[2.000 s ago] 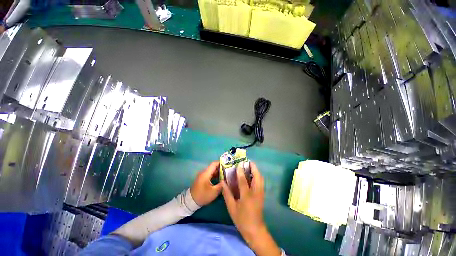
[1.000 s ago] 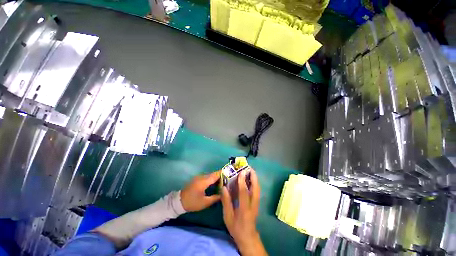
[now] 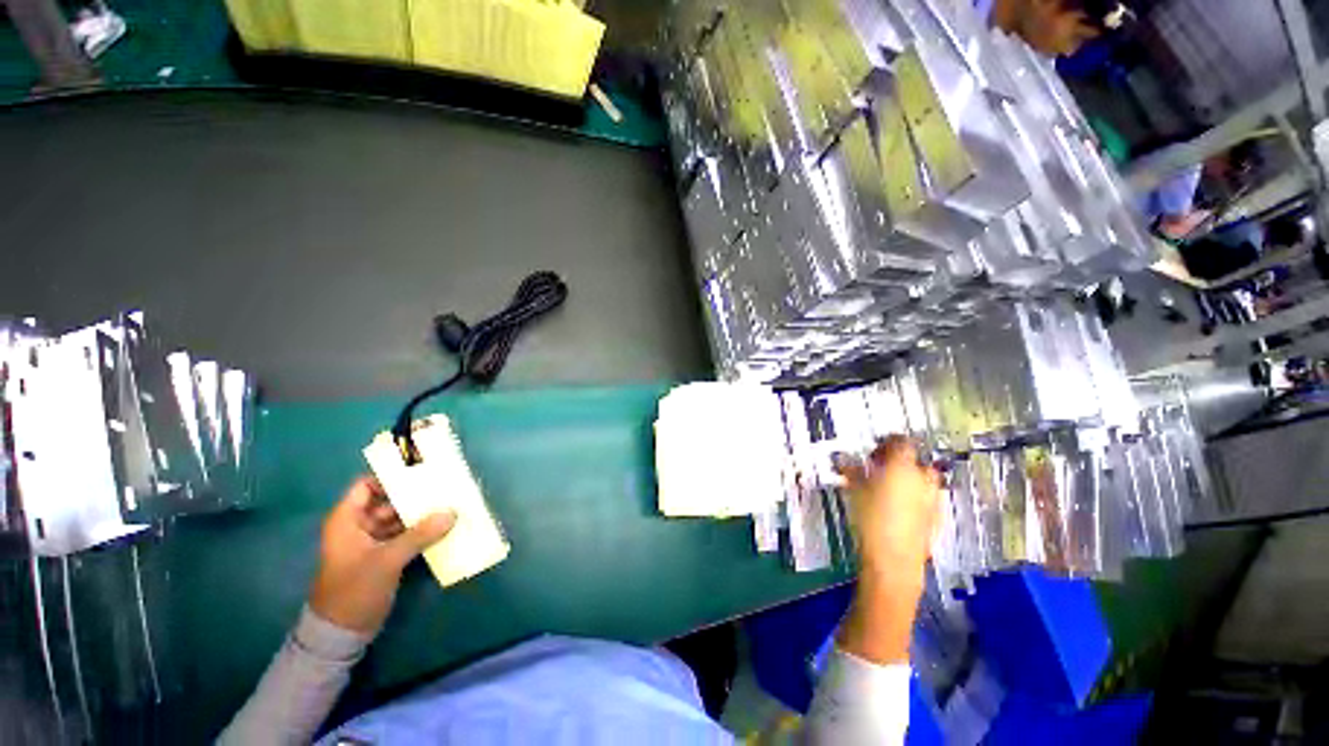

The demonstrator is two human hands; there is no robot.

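Note:
A power supply unit with a pale yellow, flat top face (image 3: 446, 503) lies on the green mat (image 3: 583, 583), slightly tilted in plan. Its black cord (image 3: 513, 324) runs from its top end to a coiled bundle on the dark belt. My left hand (image 3: 373, 542) holds the unit at its left side, thumb on the face. My right hand (image 3: 892, 510) is at the stacked metal shells (image 3: 991, 510) on the right. Its fingers touch or overlap the shells; they are blurred, so I cannot tell whether it grips one.
A squarish stack of pale insulating sheets (image 3: 714, 449) lies between my hands. Metal shells (image 3: 73, 437) also stand on the left. A black tray (image 3: 423, 91) of yellow sheets is across the belt (image 3: 292, 219). Blue bins (image 3: 1038, 627) are below at right. A person (image 3: 1052, 22) is at the upper right.
The view has swung right. My right hand has left the unit and moved right to the metal shells. My left hand still holds the unit, whose pale yellow face now shows.

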